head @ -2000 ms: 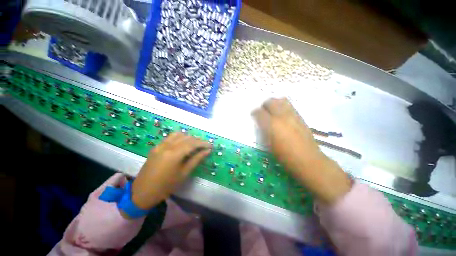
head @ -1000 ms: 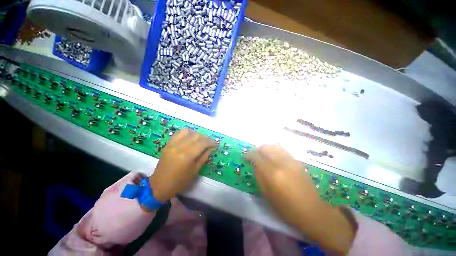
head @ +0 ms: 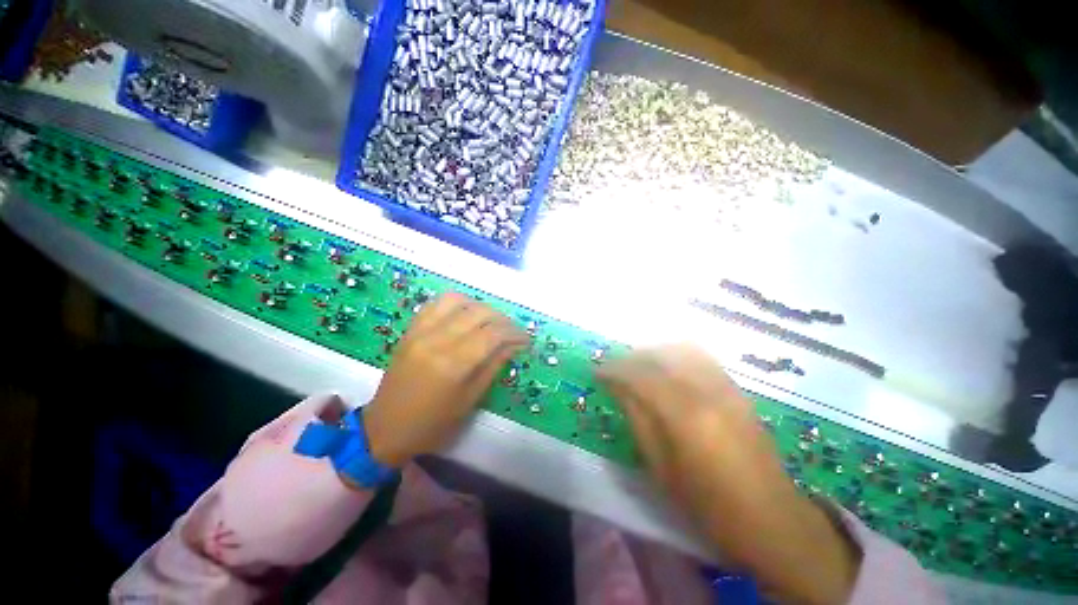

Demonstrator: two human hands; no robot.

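The green PCB panel (head: 266, 278), dotted with small parts, runs across the view in its track. My left hand (head: 443, 372), with a blue wrist strap (head: 349, 447), is over the middle of the panel, fingers bent and close together; what its fingertips hold, if anything, cannot be seen. My right hand (head: 686, 414) is blurred, over the panel just right of my left hand, fingertips pointing left towards the boards. Whether it holds a component is too blurred to tell. The hands are apart, with several components showing on the boards between them.
The large blue bin (head: 520, 231) of silver capacitors stands behind the panel. Cream components (head: 674, 130) lie right of it, dark components (head: 804, 337) in rows nearer. A fan (head: 242, 59), small blue bin (head: 231, 124) and reddish-brown parts (head: 59, 53) are left, a black crumpled item (head: 1017, 366) right.
My right hand has come from the white surface behind the panel onto the boards, uncovering dark component rows. My left hand has stayed over the panel. The view has shifted slightly.
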